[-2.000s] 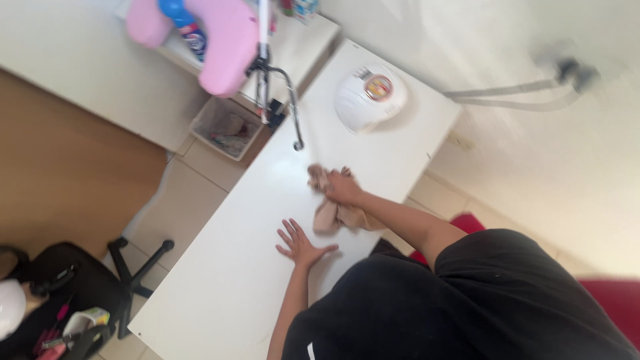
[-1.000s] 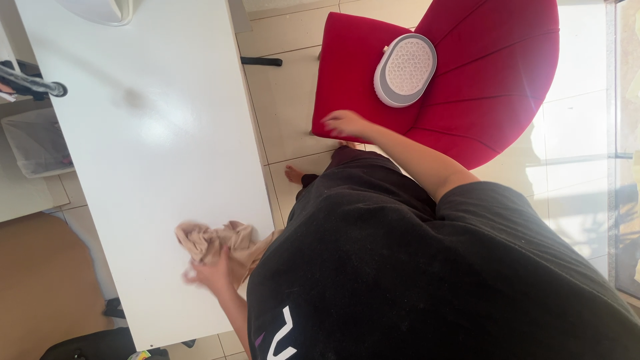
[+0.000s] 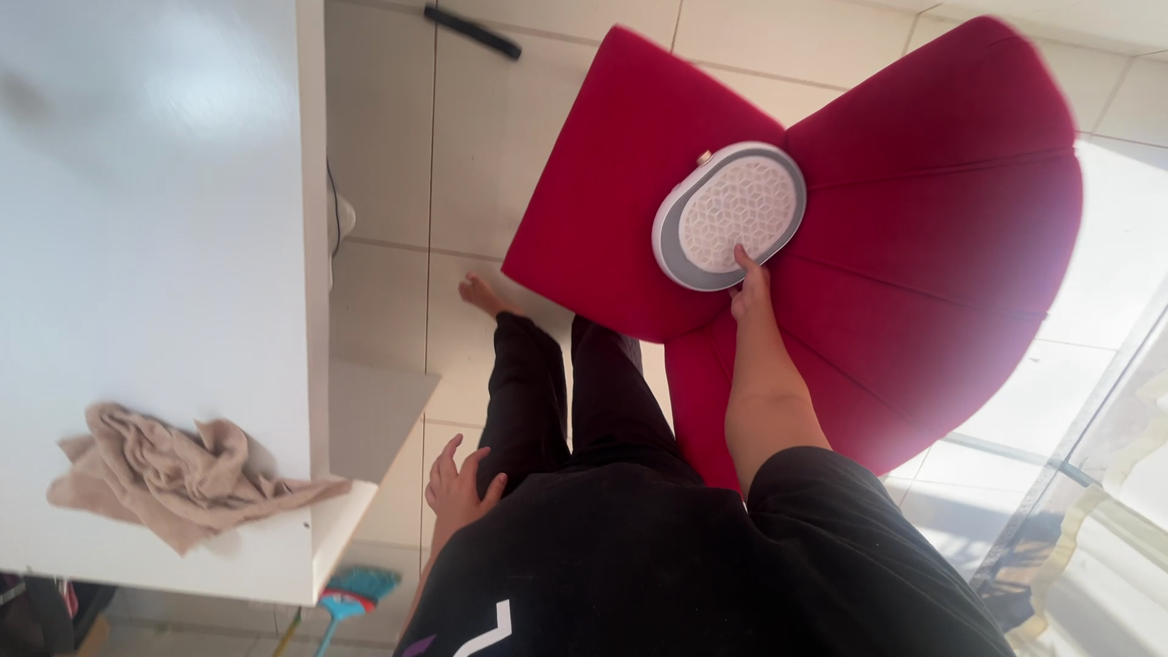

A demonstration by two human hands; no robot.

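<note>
On the seat of a red upholstered chair (image 3: pixel 630 182) lies an oval white and grey device (image 3: pixel 741 214) with a patterned top. My right hand (image 3: pixel 752 287) grips the device's near edge, thumb on top, the other fingers mostly hidden beneath. My left hand (image 3: pixel 464 488) hangs beside my left thigh, fingers apart, holding nothing. A crumpled beige cloth (image 3: pixel 173 474) rests on the white table (image 3: pixel 155 274) near its corner, to the left of my left hand and not touched by it.
Past the table corner, a blue broom (image 3: pixel 356 589) stands low by the floor. A black bar (image 3: pixel 473 32) is on the tiled floor (image 3: pixel 379 182) at the top. My bare foot (image 3: pixel 484 294) is near the chair. Something with a dark cord shows beside the table edge.
My left hand has let go of the beige cloth, which stays on the table, and is now by my thigh. My right hand has moved onto the oval device. The view has turned toward the chair.
</note>
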